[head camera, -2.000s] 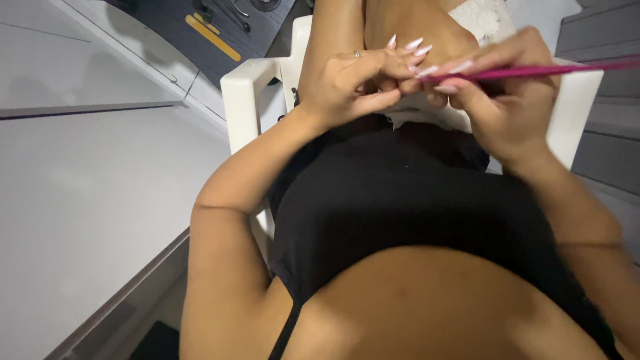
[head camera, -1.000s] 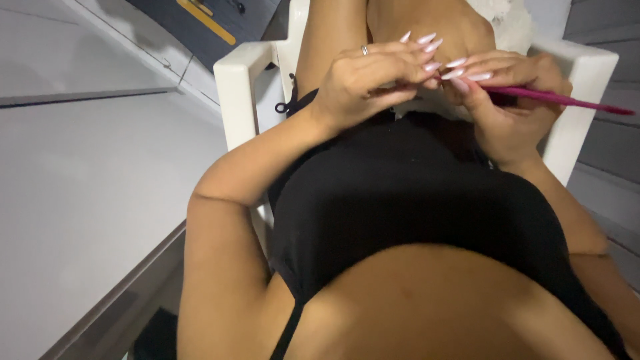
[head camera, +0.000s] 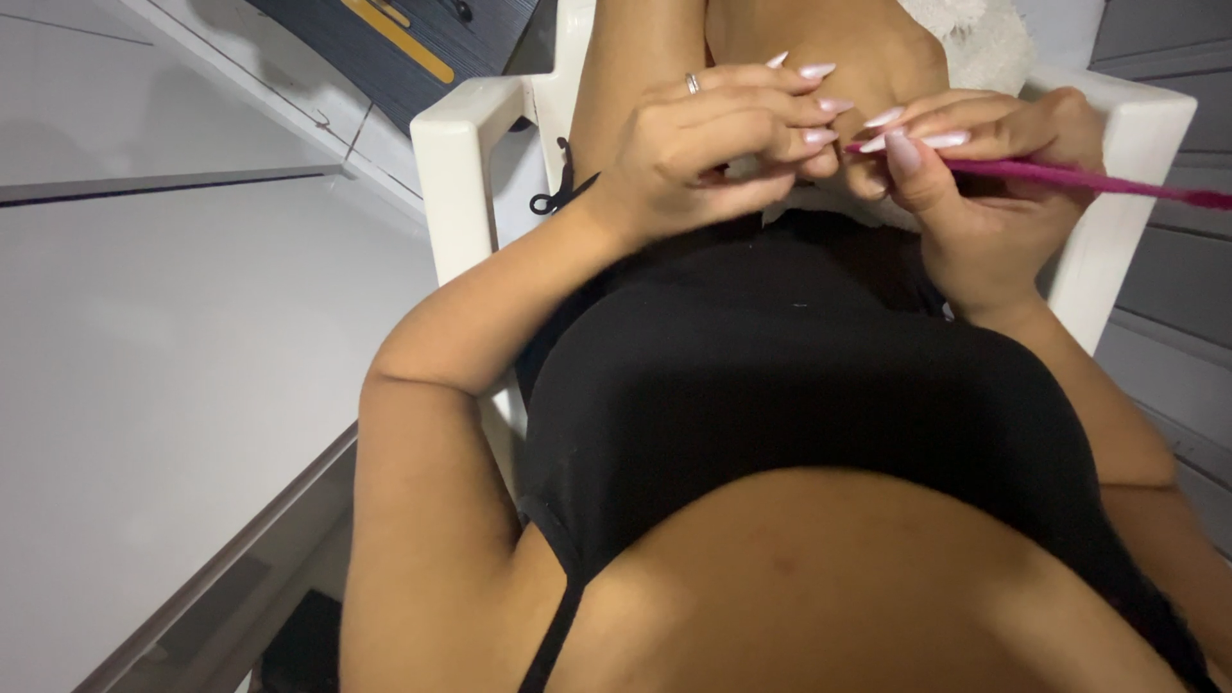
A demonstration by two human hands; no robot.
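A thin magenta fuzzy strand, perhaps a pipe cleaner (head camera: pixel 1049 175), runs from my right fingertips out past the right edge of the view. My right hand (head camera: pixel 991 173) pinches it near its left end between the thumb and fingers. Close by on the left, my left hand (head camera: pixel 731 144) is held over my lap with its fingers curled and a ring on one of them. A gap lies between the two hands' fingertips. Whether my left fingers hold anything small cannot be told. Both hands have long, pale, pointed nails.
I sit in a white plastic armchair (head camera: pixel 462 183). White fluffy material (head camera: pixel 982 48) lies beyond my right hand. At the upper left stands a dark wood-grain surface (head camera: pixel 385 87) with a yellow strip (head camera: pixel 404 40) on it. A large glossy light panel (head camera: pixel 173 385) fills the left side.
The fingertips of my two hands, close together in the earlier frames, are now apart. The magenta strand, roughly level at first, now slopes down to the right.
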